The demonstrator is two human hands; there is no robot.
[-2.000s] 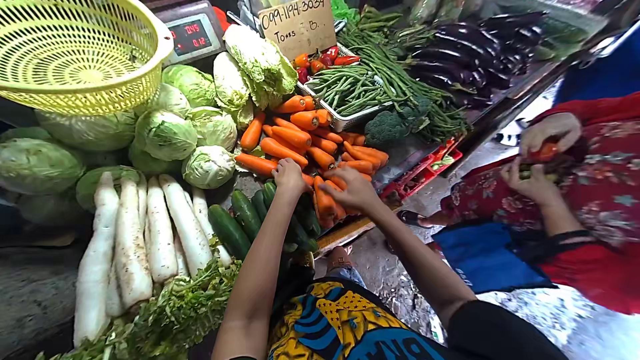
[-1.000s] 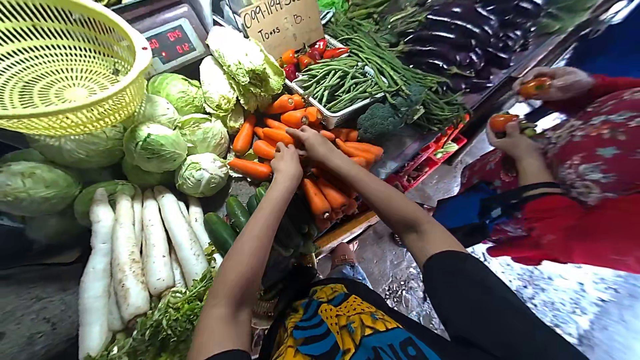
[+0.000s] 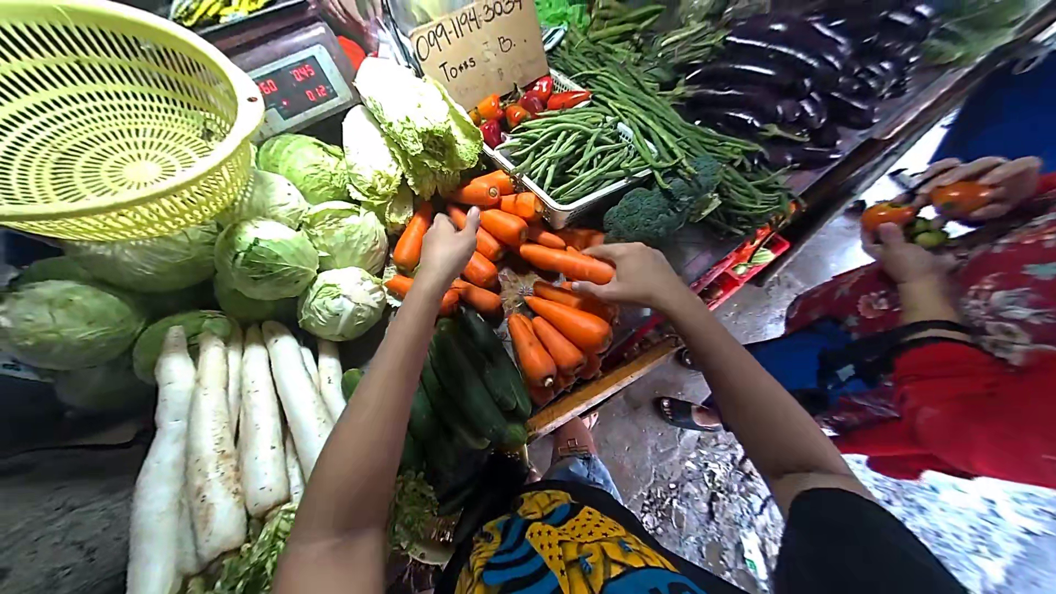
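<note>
My left hand [image 3: 450,247] rests on the left part of a pile of orange carrots [image 3: 503,227]; its fingers are partly hidden, so its grip is unclear. At the pile's right side, my right hand [image 3: 635,276] holds the thick end of one carrot [image 3: 565,262] between thumb and fingers. More carrots [image 3: 577,322] lie just below that hand, pointing toward me. Dark green cucumbers [image 3: 474,379] lie below the pile. Green beans [image 3: 577,157] fill a white basket behind the carrots, with broccoli [image 3: 648,213] to its right.
Cabbages [image 3: 266,258], white radishes [image 3: 216,445] and a yellow plastic basket [image 3: 124,223] are on the left, near a digital scale [image 3: 301,87]. Eggplants [image 3: 784,74] lie at the back right. A wooden edge [image 3: 606,388] bounds the stall. Another person's hands [image 3: 978,186] hold tomatoes at right.
My hands were close together over the carrots one second ago; now they are farther apart, the right one farther right with a carrot. The view has shifted closer.
</note>
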